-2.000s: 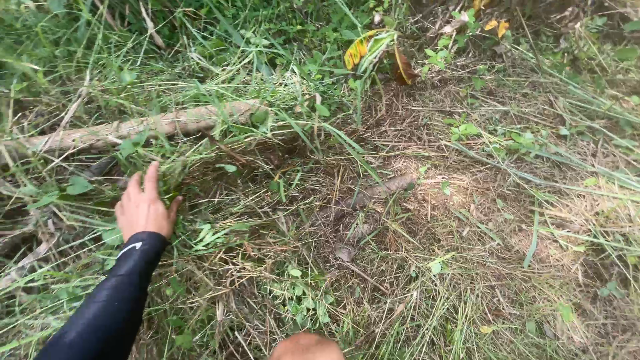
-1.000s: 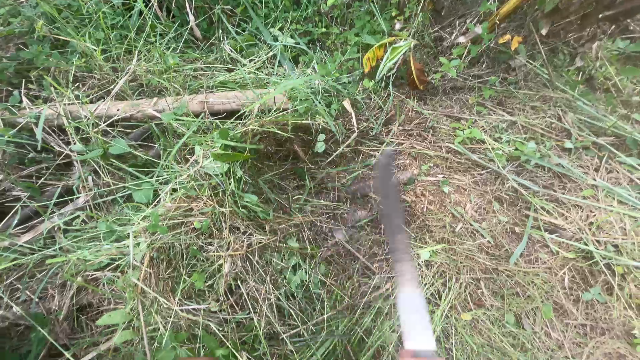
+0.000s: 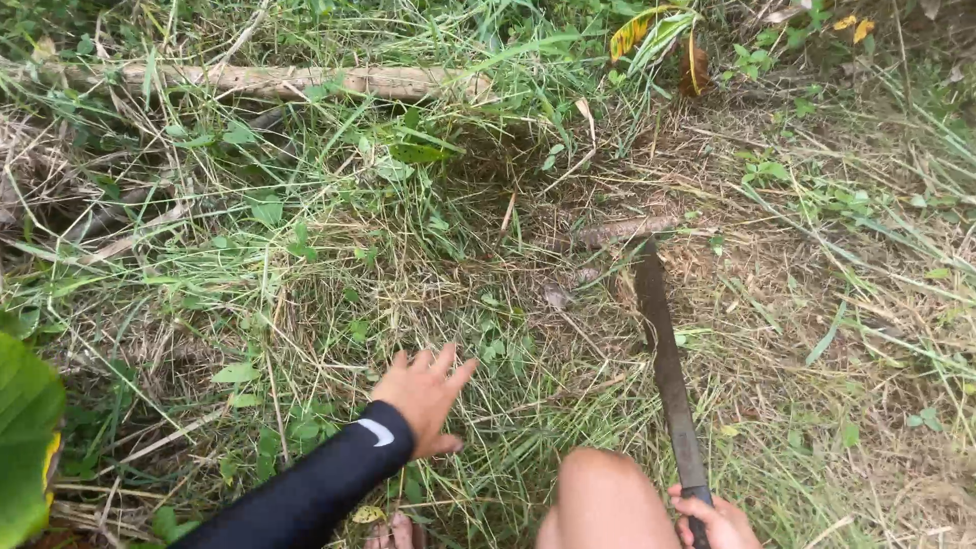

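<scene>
My right hand [image 3: 713,518] grips the dark handle of a machete [image 3: 669,366] at the lower right. Its long, dark, dirty blade points away from me, the tip beside a short piece of wood [image 3: 625,230] on the ground. My left hand [image 3: 423,396], in a black Nike sleeve, is spread palm down with nothing in it, over cut grass [image 3: 328,305] at lower centre. Whether its fingers touch the grass I cannot tell.
A bare wooden pole [image 3: 366,82] lies across the upper left among weeds. A yellowing leaf [image 3: 637,32] and a brown one lie at the top right. My knee [image 3: 606,496] and foot [image 3: 396,531] show below, and a broad green leaf [image 3: 27,435] is at the left edge.
My left hand, out of view one second ago, is back in view at lower centre. The machete, blurred then, now shows sharply, and my right hand has come into view on its handle.
</scene>
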